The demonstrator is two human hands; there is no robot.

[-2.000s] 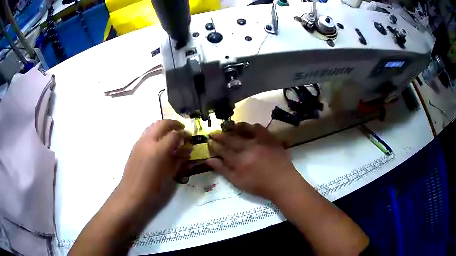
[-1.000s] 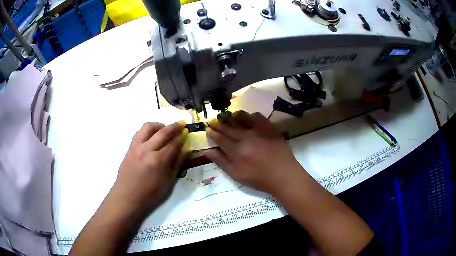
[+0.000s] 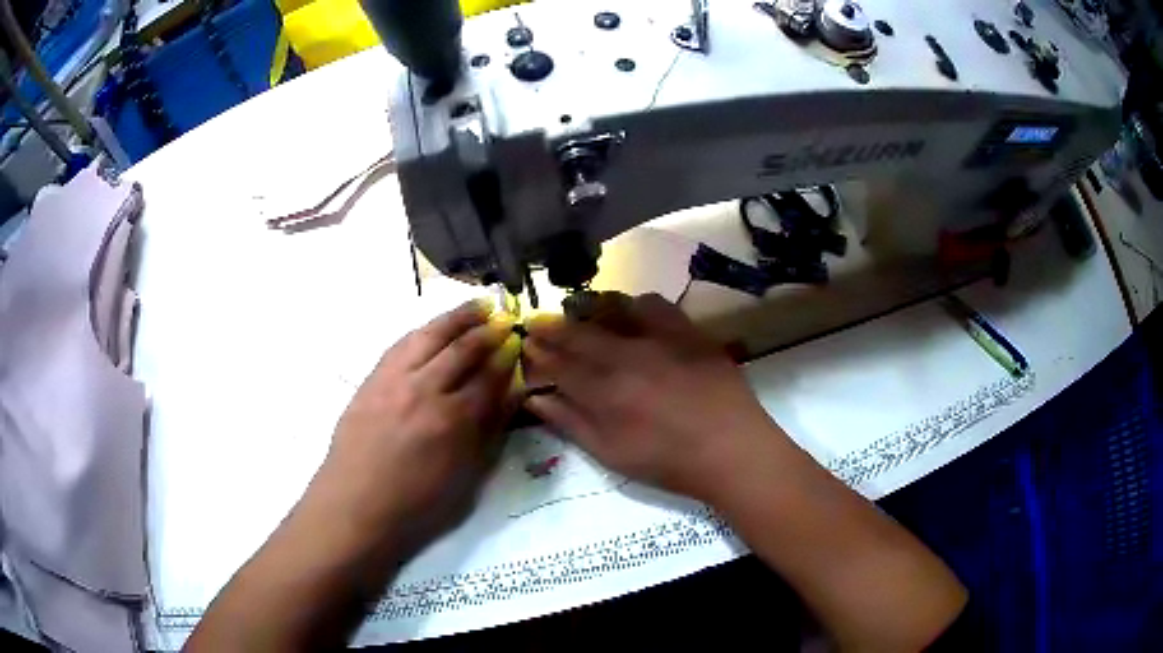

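Note:
A fabric piece [image 3: 650, 265], lit yellow near the needle, lies on the bed of the white sewing machine [image 3: 714, 160]. A dark label [image 3: 520, 330] is on it just in front of the presser foot, mostly covered by my fingertips. My left hand [image 3: 440, 389] presses the fabric and label from the left, fingertips by the foot. My right hand [image 3: 644, 383] presses the fabric from the right, its fingers close to my left hand's. The needle point is too small to make out.
Pale pink fabric pieces [image 3: 70, 408] are stacked at the left. Black scissors [image 3: 793, 227] and loose dark labels [image 3: 727, 269] lie under the machine arm. A slim pen-like tool [image 3: 988, 337] lies right of the bed. Narrow curved strips [image 3: 329, 204] lie behind left. A blue crate [image 3: 1084, 498] is at the right.
My left hand has moved right, closer to my right hand, and its fingers now cover most of the label. The label was more exposed between my hands before.

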